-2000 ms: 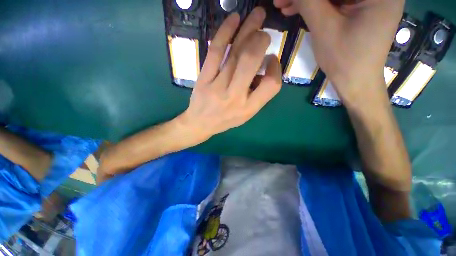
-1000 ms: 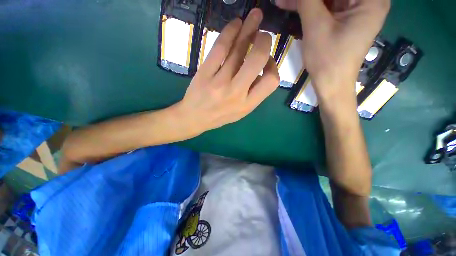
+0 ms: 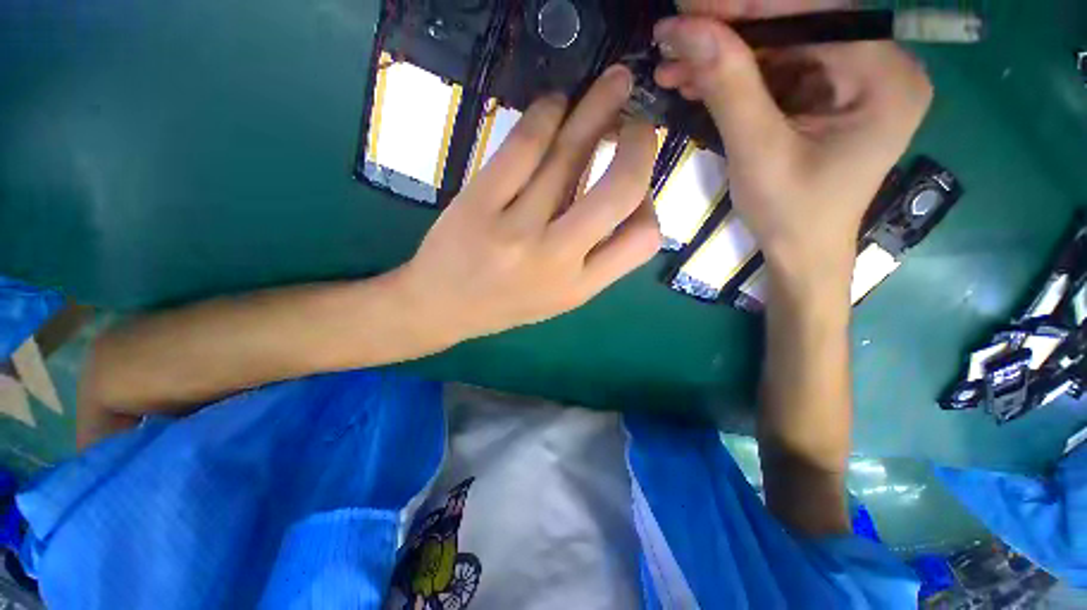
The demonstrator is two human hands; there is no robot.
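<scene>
Several black device housings (image 3: 411,113) lie side by side in a row at the top, open face up. Each shows a white battery (image 3: 414,119) with yellow-orange edges at its near end. A round disc (image 3: 558,22) shows in the far end of one. My left hand (image 3: 536,221) rests across the middle housings, fingers spread over them. My right hand (image 3: 811,131) grips a black pen-like tool (image 3: 822,26) with a pale rear end, between thumb and fingers. The tool's tip is hidden at the fingertips, over a housing.
A jumbled heap of black-and-white units (image 3: 1019,358) lies at the right edge. Another housing (image 3: 912,215) lies right of my right wrist. A blue sleeve (image 3: 1013,506) shows at the lower right. The green bench surface (image 3: 215,131) extends to the left.
The view has shifted, bringing the heap of units into sight at the right. The black tool now shows in my right hand. My left hand stays on the housings.
</scene>
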